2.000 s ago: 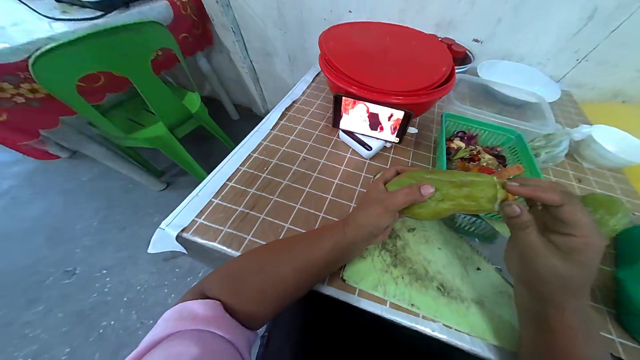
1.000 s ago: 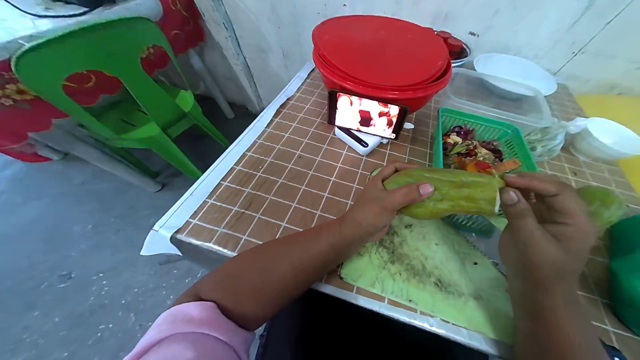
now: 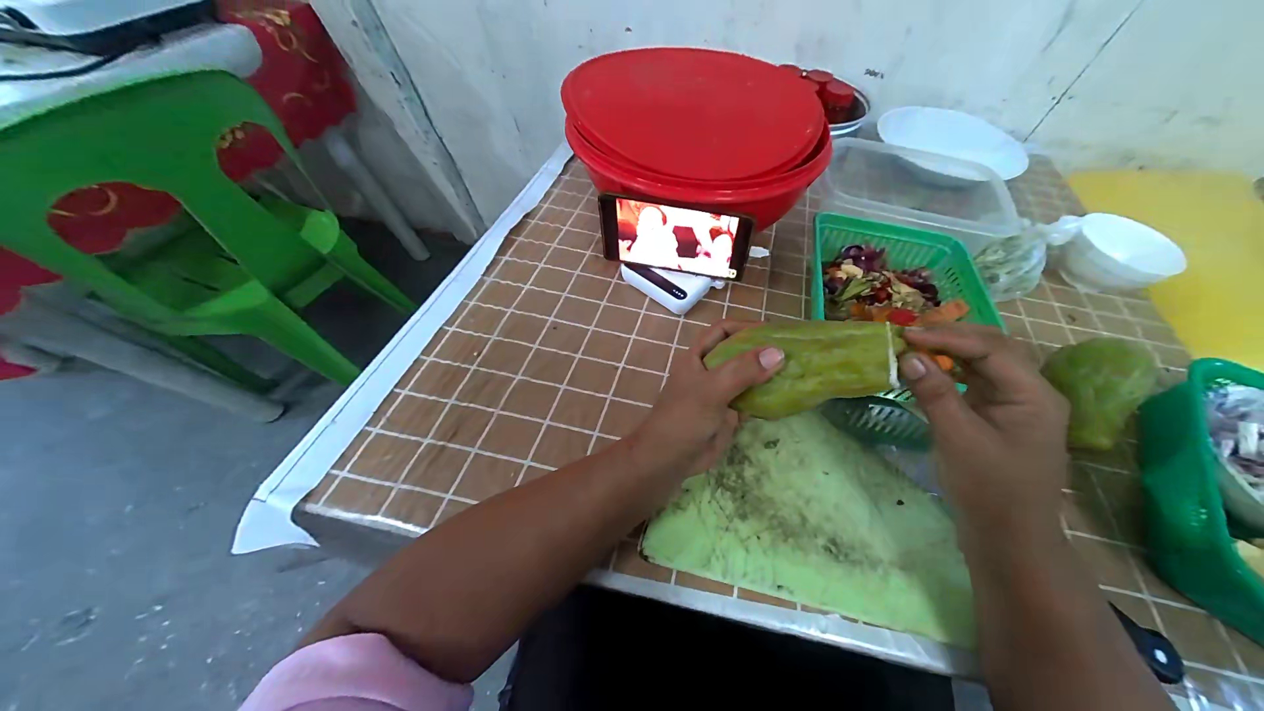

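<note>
My left hand [image 3: 706,395] is closed around the left end of a green chayote [image 3: 810,367], which lies sideways above a stained light green cutting board [image 3: 810,523]. At its cut, pale right end, the fingertips of my right hand [image 3: 978,405] touch the chayote; whether they pinch a small piece there is hidden. Beyond it, a green plastic basket [image 3: 973,272] holds vegetable scraps and peelings. Another green chayote [image 3: 1101,390] rests right of my right hand. Part of a black-handled tool [image 3: 1150,647] shows near the front edge.
A lit phone [image 3: 676,237] leans against a red lidded bowl [image 3: 696,123], with a white power bank [image 3: 667,286] below. Clear container [image 3: 918,188], white bowl [image 3: 1126,252] and white dish [image 3: 953,143] stand behind. A green basket [image 3: 1180,494] is at right, a green chair [image 3: 217,237] at left.
</note>
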